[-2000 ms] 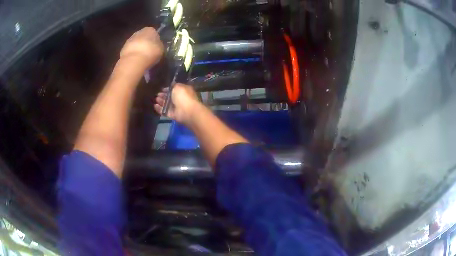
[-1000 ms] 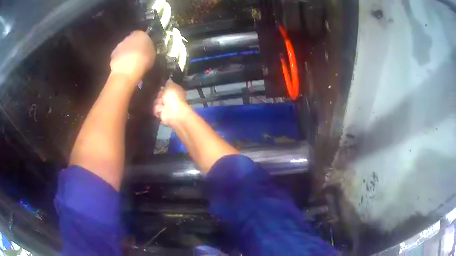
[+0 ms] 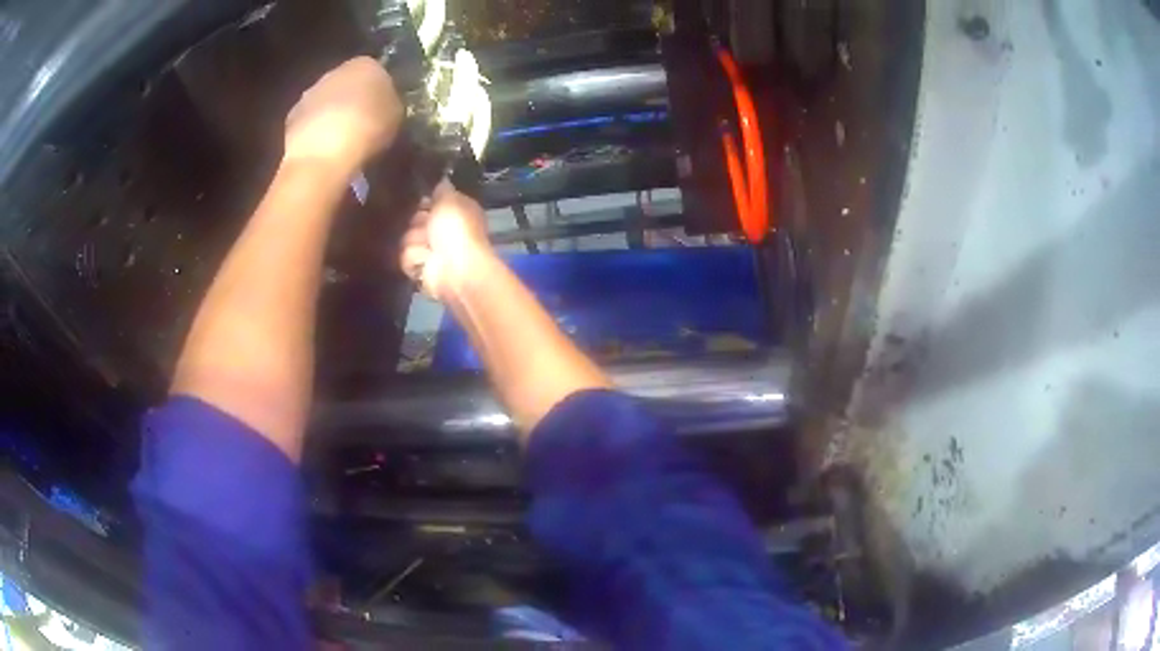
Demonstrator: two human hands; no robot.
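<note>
Pale moulded parts (image 3: 463, 99) hang in a cluster on dark mould inserts (image 3: 448, 150) at the top centre, beside the dark mould block on the left. My left hand (image 3: 346, 115) is closed, left of the upper insert; what its fingers grip is hidden behind the hand. My right hand (image 3: 445, 242) is closed just below the lower insert, around a thin rod handle that shows faintly at its top. Both hands are bare.
Thick steel tie bars (image 3: 598, 392) cross the bay below and above my hands. A blue catch bin (image 3: 623, 295) lies between them. An orange-red hose (image 3: 748, 159) loops at the right. A pale, stained machine panel (image 3: 1018, 293) fills the right side.
Since two seconds ago, my left hand has shifted slightly left. The dark handle that stuck out below my right hand no longer shows. The moulded parts sit slightly lower.
</note>
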